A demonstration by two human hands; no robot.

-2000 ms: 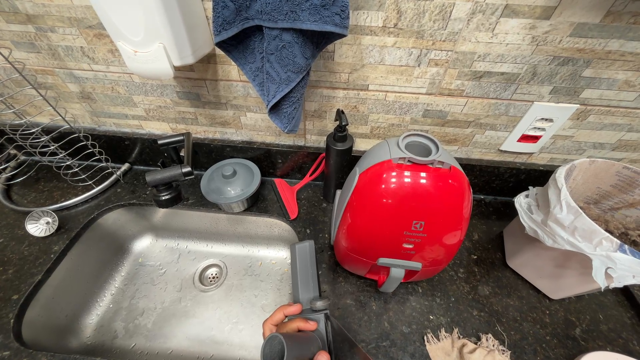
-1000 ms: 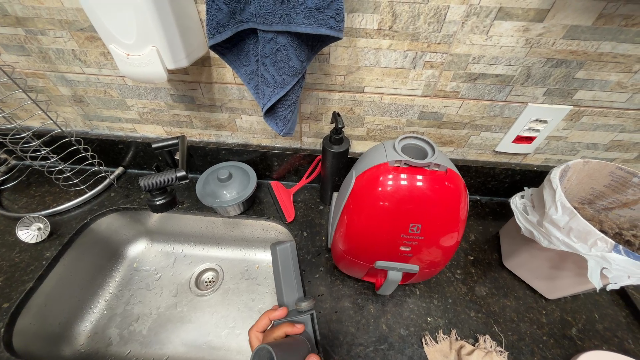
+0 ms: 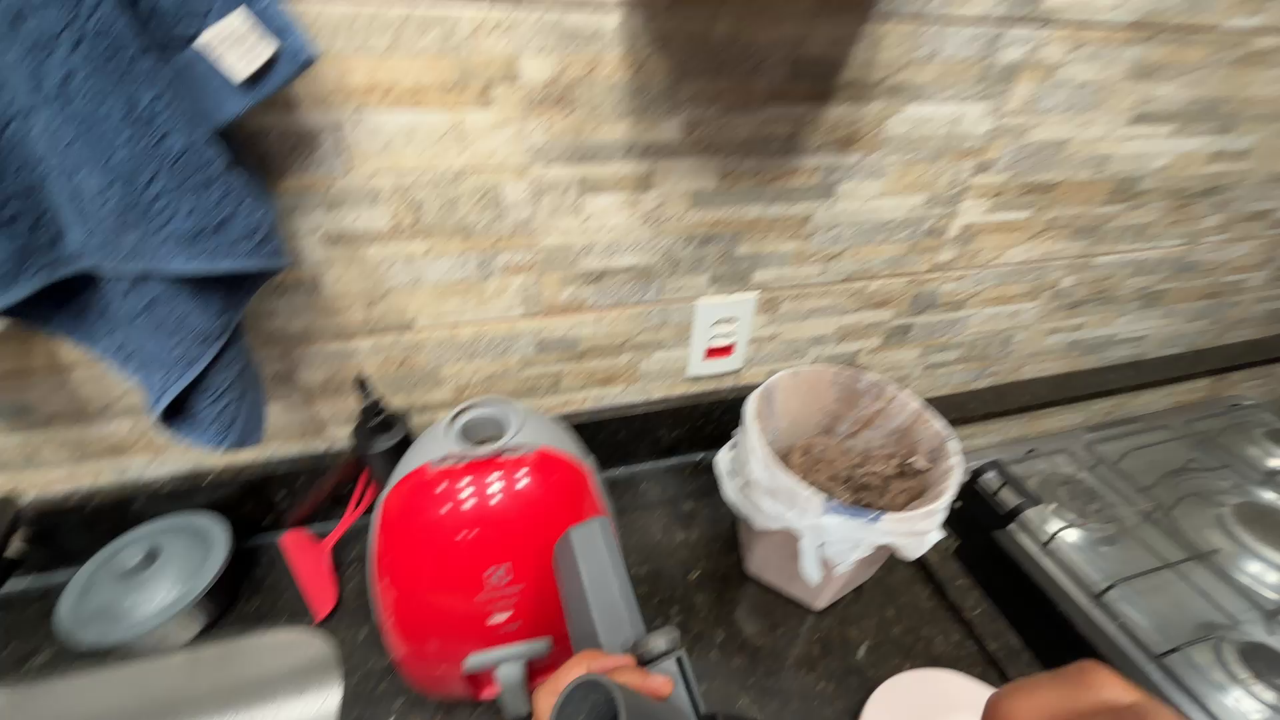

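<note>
My left hand point(image 3: 605, 680), at the bottom edge, grips a grey plastic vacuum cleaner part point(image 3: 600, 585) with a flat arm and a round tube opening. The arm overlaps the right side of a red vacuum cleaner body point(image 3: 475, 550) on the counter. At the lower right, my right hand point(image 3: 1085, 695) is partly in view beside a pale round object point(image 3: 925, 695); whether it grips this is unclear. Between the vacuum body and the stove stands a bin point(image 3: 810, 560) with a white plastic liner, holding grey-brown dust or debris. The view is blurred.
A gas stove point(image 3: 1150, 530) is at the right. To the left are a black pump bottle point(image 3: 380, 435), a red squeegee point(image 3: 315, 570), a grey-lidded container point(image 3: 145, 575) and the steel sink rim point(image 3: 180, 680). A blue towel point(image 3: 150, 200) hangs above; an outlet point(image 3: 722, 335) is on the wall.
The view has swung right, bringing the stove in. My right hand has come into view at the lower right. The grey part, still in my left hand, now overlaps the red vacuum body.
</note>
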